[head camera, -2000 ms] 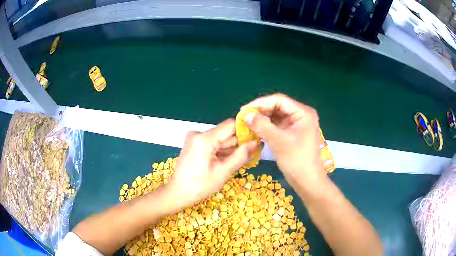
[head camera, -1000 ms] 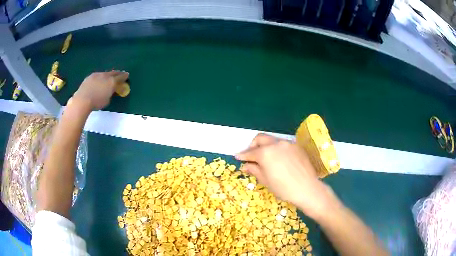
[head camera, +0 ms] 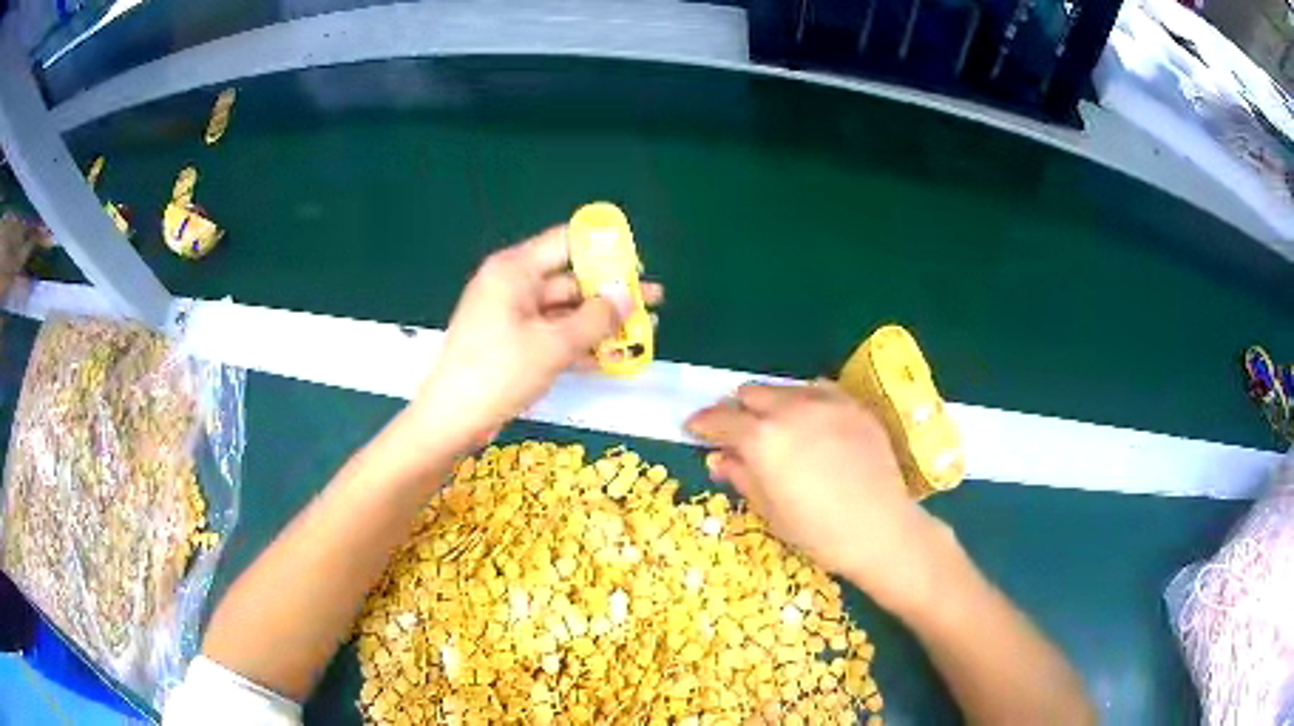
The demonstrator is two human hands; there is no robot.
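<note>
My left hand holds a long oval yellow cover upright over the near edge of the belt, thumb on its face; a dark hole shows near its lower end. My right hand is over the pale rail, blurred, its fingertips close together above the top right of the heap; whether a small piece is between them cannot be told. The heap of small yellow pieces lies on the green worktop below both hands. A stack of nested yellow covers stands on the rail just beyond my right hand.
A clear bag of small pieces lies at left. A bag of whitish-pink cords is at right. Yellow units lie on the green belt at far left. Another person's hand shows at the left edge. A dark rack stands beyond.
My left hand took the yellow cover from the belt at left and brought it to the middle. My right hand let go of the item held earlier and stays near the heap. Belt units shifted right.
</note>
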